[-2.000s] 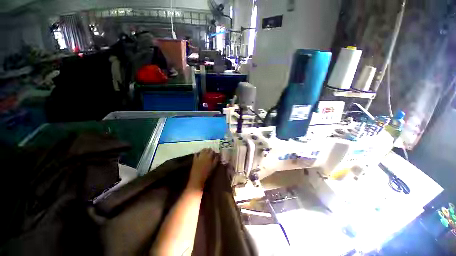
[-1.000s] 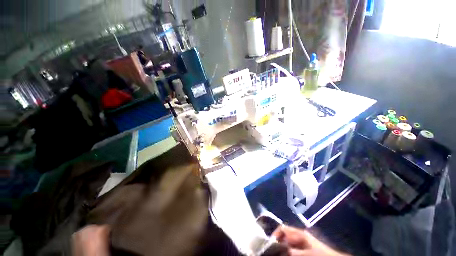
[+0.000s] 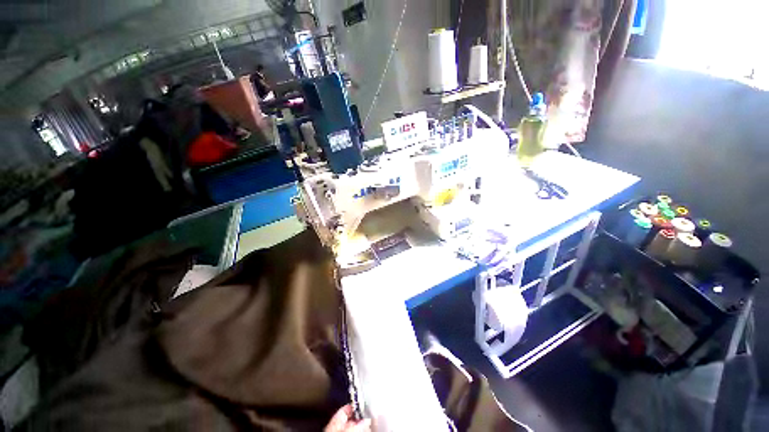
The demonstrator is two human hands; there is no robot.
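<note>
Brown fabric (image 3: 253,337) spreads in wide folds over the left and front, reaching the lit needle area (image 3: 352,249) of the white sewing machine (image 3: 379,190). A wide white strip (image 3: 384,354) runs along its right edge, from the machine down to the bottom. Another brown piece (image 3: 455,388) with a pale edge hangs right of the strip. My left hand (image 3: 347,420), as it seems, is small and cut off by the bottom edge, its fingers closed on the seam edge between brown and white. My right hand is out of the picture.
Dark scissors (image 3: 548,187) and a yellowish bottle with a blue cap (image 3: 531,131) stand on the white table's right end. A white roll (image 3: 508,316) hangs below. Coloured thread spools (image 3: 674,228) fill a dark tray at right. A blue upright unit (image 3: 331,118) rises behind the machine.
The view has turned right and down since the first frame. The right hand, at the white cloth a second ago, has left the picture. The left hand now shows at the seam edge.
</note>
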